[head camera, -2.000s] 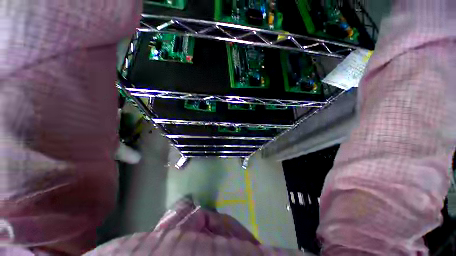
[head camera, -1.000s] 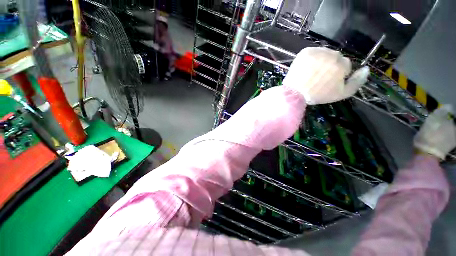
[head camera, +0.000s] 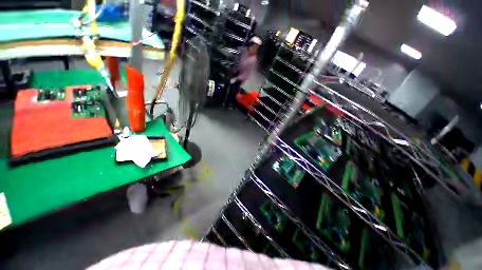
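A wire shelving rack [head camera: 327, 182] with dark shelves stands at the right, tilted in the view. Green circuit boards [head camera: 333, 224] lie or stand on its shelves. My left hand is not in view. A pale, blurred shape [head camera: 469, 257] is cut off by the lower right edge; it may be my right glove, but its fingers do not show. A striped pink part of my clothing shows at the bottom.
A green mat [head camera: 63, 184] covers the bench at the left. It bears a red-orange pad [head camera: 58, 124] with small circuit boards [head camera: 87, 103], and a crumpled white cloth [head camera: 136, 150] on a small tray. A fan [head camera: 194, 87], another rack [head camera: 283, 79] and a person [head camera: 247, 63] are behind.
The view has swung left, showing more of the bench. My left hand and both forearms have left the picture. The rack appears lower and further right.
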